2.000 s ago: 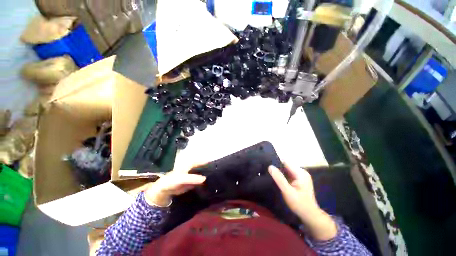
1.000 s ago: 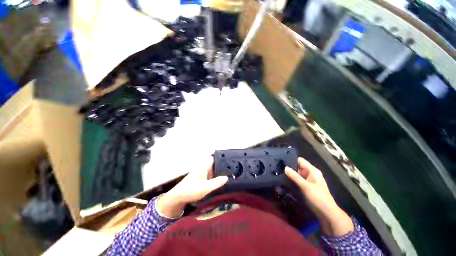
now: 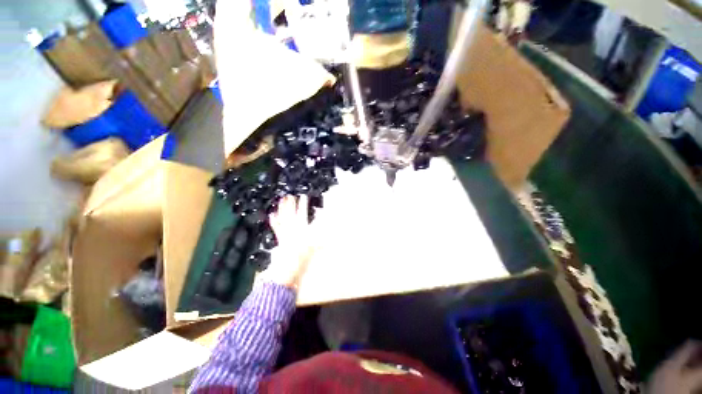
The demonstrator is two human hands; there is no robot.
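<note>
My left hand (image 3: 289, 238) is at the near left edge of the heap of small black socket modules (image 3: 308, 158), beside the white work sheet (image 3: 392, 238). Its fingers are extended among the modules, with no part visible in them. My right hand (image 3: 679, 373) is blurred and cut off at the lower right corner; whether it holds anything is hidden. The auto-feed screwdriver (image 3: 382, 38) hangs over the heap, its silver nozzle (image 3: 390, 150) above the sheet's far edge. A row of black parts (image 3: 223, 265) lies left of my left hand.
An open cardboard carton (image 3: 185, 231) with black parts and clear plastic stands at left. A cardboard flap (image 3: 516, 108) stands right of the heap. A blue-rimmed container (image 3: 462, 338) with dark parts is below the bench's front edge. A pale sack (image 3: 262, 85) lies behind the heap.
The black three-outlet socket unit is no longer in my hands or in view. My left hand has moved forward to the heap. My right hand has moved far right to the picture's edge.
</note>
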